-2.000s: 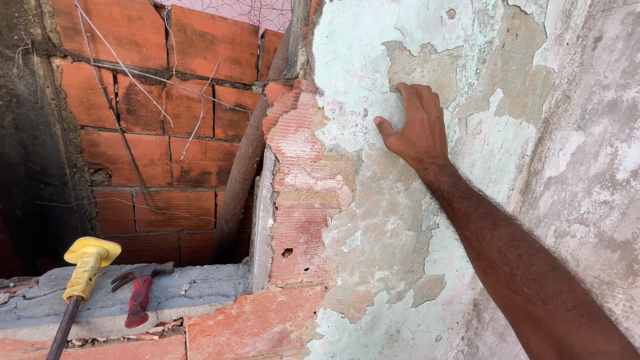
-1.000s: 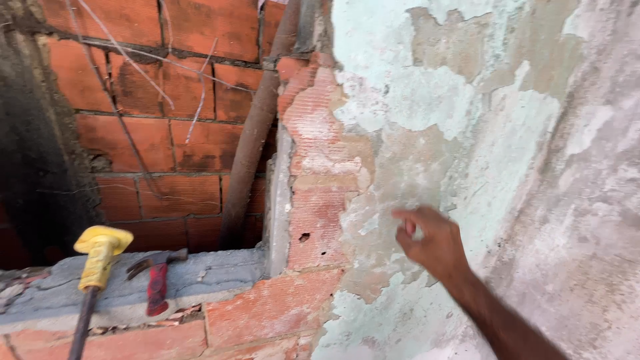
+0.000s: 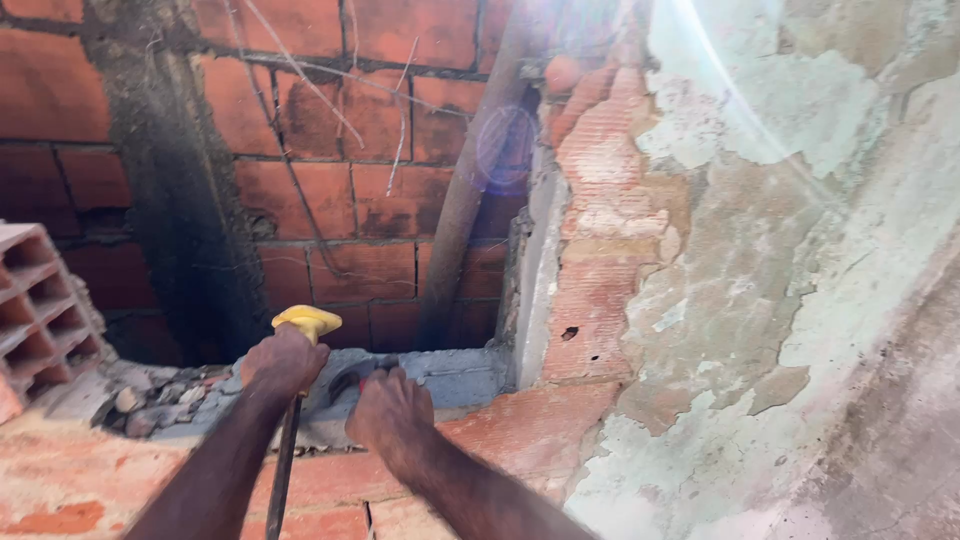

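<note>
My left hand point(image 3: 285, 361) is closed around the yellow grip of a chisel with a hand guard point(image 3: 307, 319), whose dark steel shank points down over the brick edge. Just to the right, my right hand point(image 3: 390, 409) is wrapped around the red handle of a claw hammer point(image 3: 346, 381), most of which the fingers hide. The hammer's dark head shows above the knuckles, over the mortar-covered ledge point(image 3: 457, 375).
Broken rubble point(image 3: 154, 401) and a hollow clay block point(image 3: 45, 307) lie left on the ledge. Thin wires point(image 3: 300, 71) hang before the rear brick wall. A slanting pipe point(image 3: 469, 180) stands behind the opening; peeling plaster point(image 3: 712, 285) covers the right wall.
My right hand has left the plastered wall and taken hold of the hammer. My left hand has come into view on the chisel, which earlier leaned at the ledge. The view has shifted left.
</note>
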